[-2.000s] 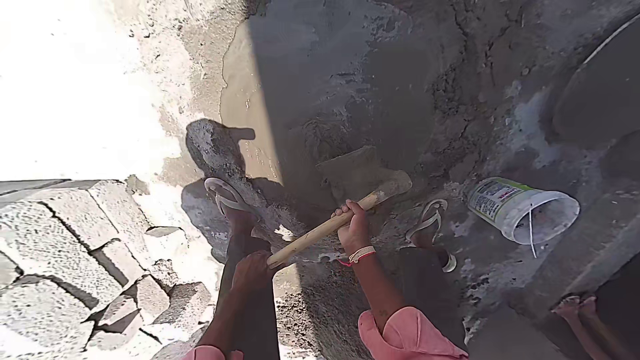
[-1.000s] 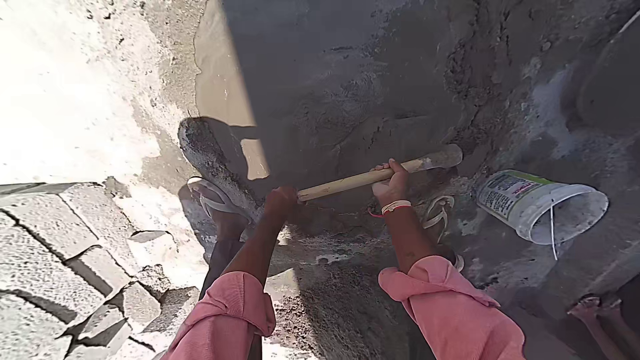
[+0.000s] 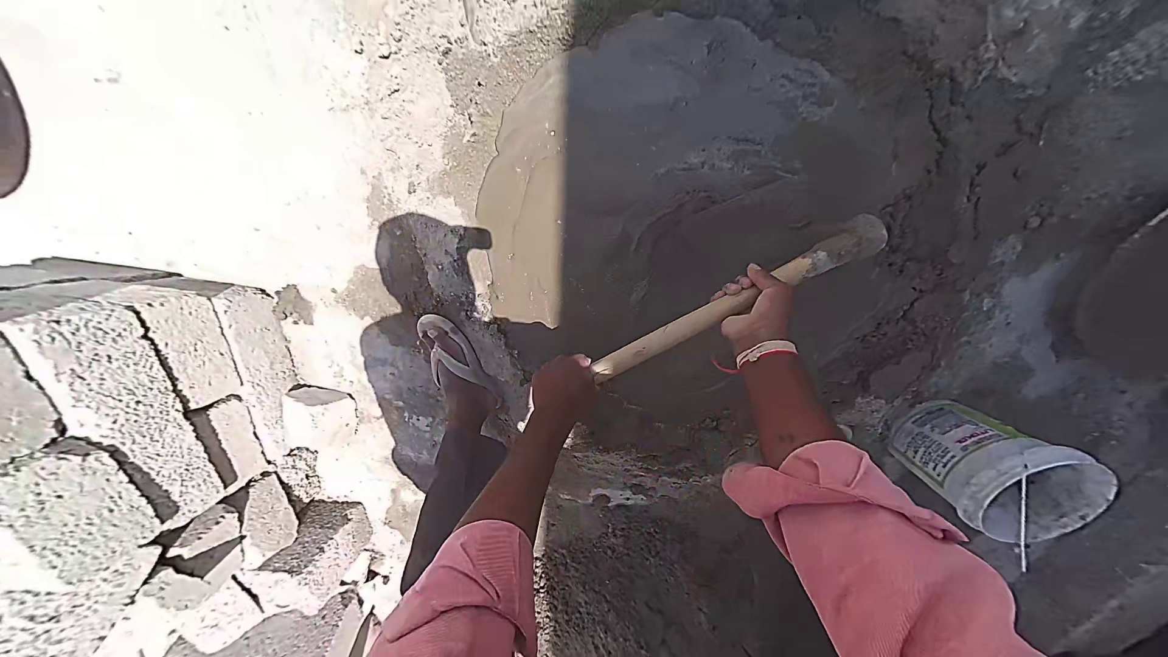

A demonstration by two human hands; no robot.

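Observation:
A wooden tool handle [image 3: 680, 330] runs aslant over a pool of wet grey mortar [image 3: 693, 119]. Its near end is in my left hand [image 3: 563, 388], which is closed round it. Farther along, my right hand [image 3: 762, 306] grips the handle below its cement-coated far end. The blade, seen as a broad hoe-like plate two seconds ago, cannot be made out now and seems sunk in or hidden by the mortar. Sunlight falls on the pool's left strip; the rest lies in shadow.
A white plastic bucket [image 3: 999, 470] lies on its side at the right, its mouth facing lower right. Rough concrete blocks [image 3: 119, 392] are piled at the left. My sandalled foot [image 3: 456, 365] stands at the mortar's left edge. A dark rounded object [image 3: 11, 132] shows at the far left edge.
Two seconds ago the hoe's blade showed on the mortar; now it does not. Both hands have stayed on the handle, with the right hand nearer its far end than two seconds ago.

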